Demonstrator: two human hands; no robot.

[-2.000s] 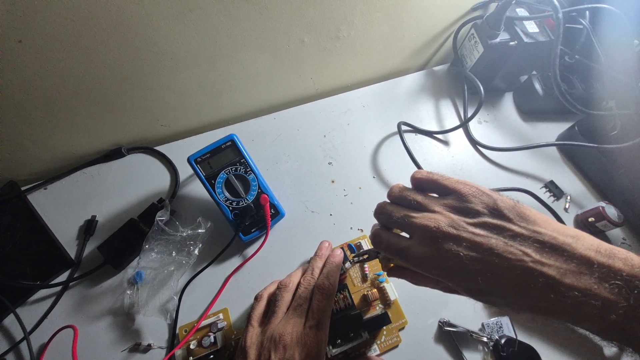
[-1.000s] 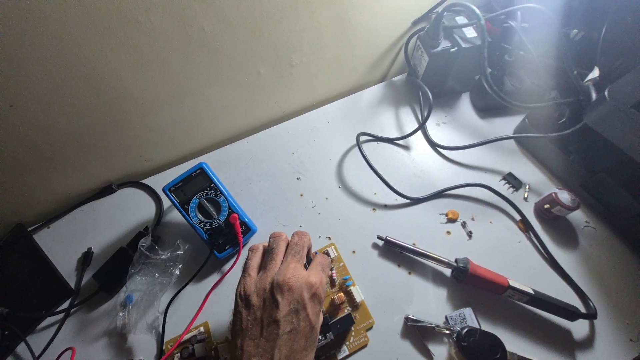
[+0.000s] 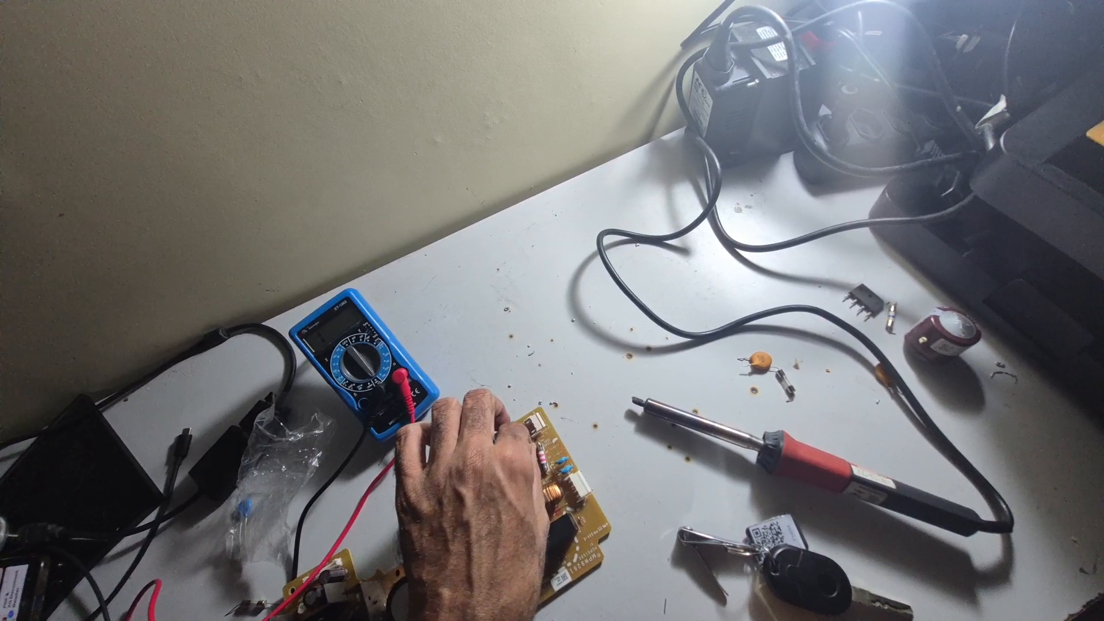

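My left hand (image 3: 470, 509) comes in from the bottom edge, its back to the camera, with fingers curled over a tan circuit board (image 3: 595, 526). The board's right part shows a copper coil, blue components and white connectors; the rest is under my hand. My right hand is out of view. Beyond my left fingers lies a blue digital multimeter (image 3: 362, 362) with a red probe lead (image 3: 366, 509) plugged in. To the right, a soldering iron (image 3: 811, 461) with a red and black handle rests on the table, its metal tip toward the left.
A second board (image 3: 332, 573) sits at the bottom left, near a clear plastic bag (image 3: 276, 483) and black adapters. Keys with a black fob (image 3: 806, 578) lie below the iron. Rightward are an orange disc component (image 3: 760, 361), a glass fuse (image 3: 785, 385), a large capacitor (image 3: 942, 334) and looping cable.
My right hand, over the board two seconds ago, has left the view. The soldering iron now shows on the table where my right forearm was. My left hand has stayed at the board.
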